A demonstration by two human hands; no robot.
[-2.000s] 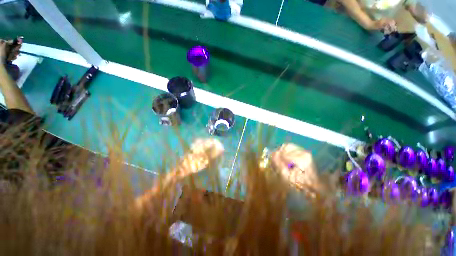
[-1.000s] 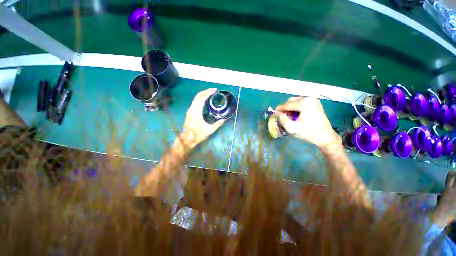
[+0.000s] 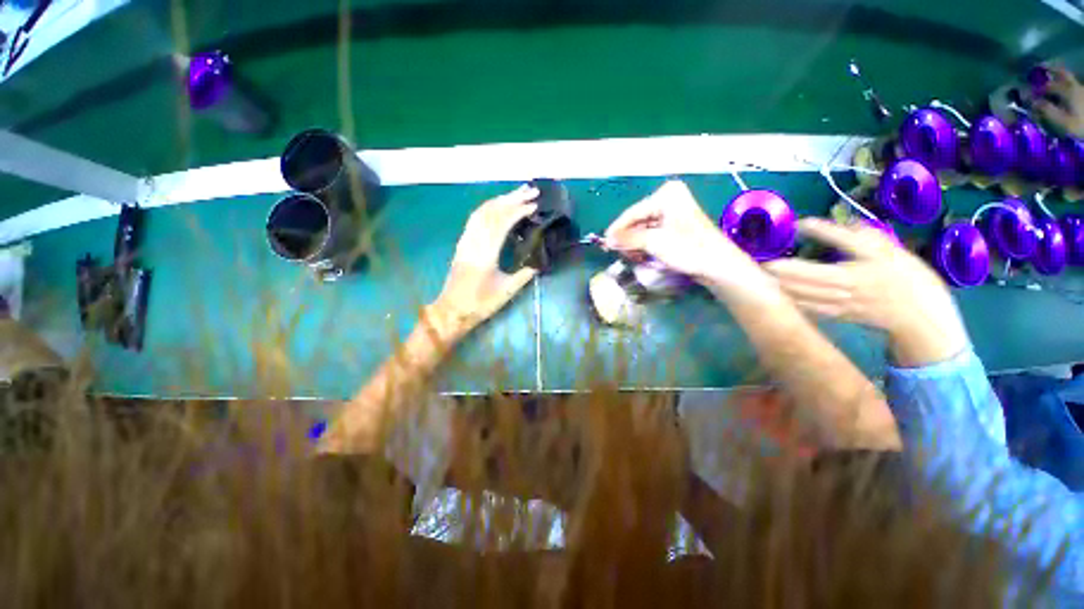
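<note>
My left hand (image 3: 484, 256) holds a black lamp housing (image 3: 547, 224), tilted with its opening toward my right. My right hand (image 3: 666, 232) pinches the end of a thin lead wire (image 3: 593, 240) beside the housing. A pale, dull-gold heat sink (image 3: 612, 296) lies under my right hand; the rest of that reflector assembly is mostly hidden by the hand. Another purple reflector assembly (image 3: 758, 224) stands just right of my right hand. Brown hair covers the lower part of the view.
Another person's hand (image 3: 874, 286) with a blue sleeve reaches in by the purple rows (image 3: 911, 192). Another hand is at the far right. Two black housings (image 3: 298, 227) stand left by the white rail (image 3: 476, 162), slim black bars (image 3: 113, 289) further left. A purple-rimmed lamp (image 3: 209, 80) is on the belt.
My left hand has tilted the housing toward the right. My right hand has moved left to it with the wire. The blue-sleeved arm has come in, and a purple reflector now stands beside my right hand.
</note>
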